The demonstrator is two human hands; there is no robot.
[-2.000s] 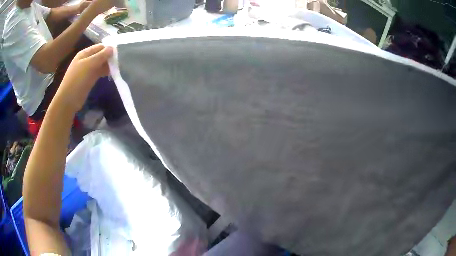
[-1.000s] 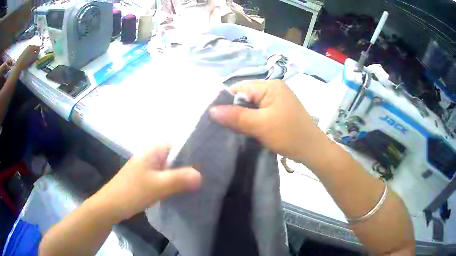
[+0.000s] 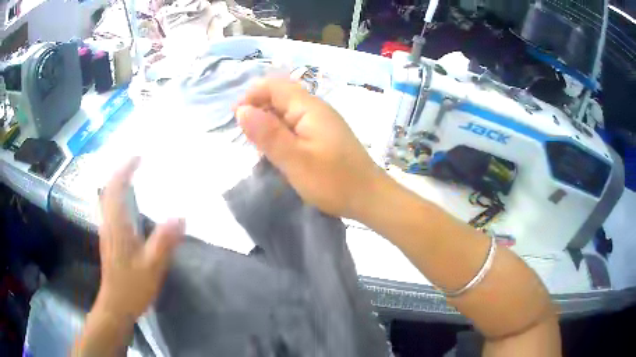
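The grey fabric panel [image 3: 258, 293] hangs folded over the front edge of the table, its upper corner lying on the white top. My left hand [image 3: 136, 244] is at the panel's left side, thumb and fingers apart, blurred; whether it touches the cloth is hard to tell. My right hand [image 3: 300, 143] is above the panel's upper part, fingers curled towards the thumb; whether cloth is between them cannot be seen. The industrial lockstitch sewing machine [image 3: 502, 150] stands to the right of my right hand.
Grey cut pieces [image 3: 223, 87] lie at the back of the table. Black-handled tools [image 3: 485, 209] lie by the machine. A measuring tape [image 3: 411, 298] runs along the front edge. Another machine [image 3: 49, 87] and thread cones [image 3: 102, 70] stand at the left. A blue-white bag [image 3: 52, 324] is below.
The view has turned right. The grey panel, spread wide and then gathered between both hands, now hangs lower and looser. My right hand has moved up off the panel's top edge; my left hand has opened.
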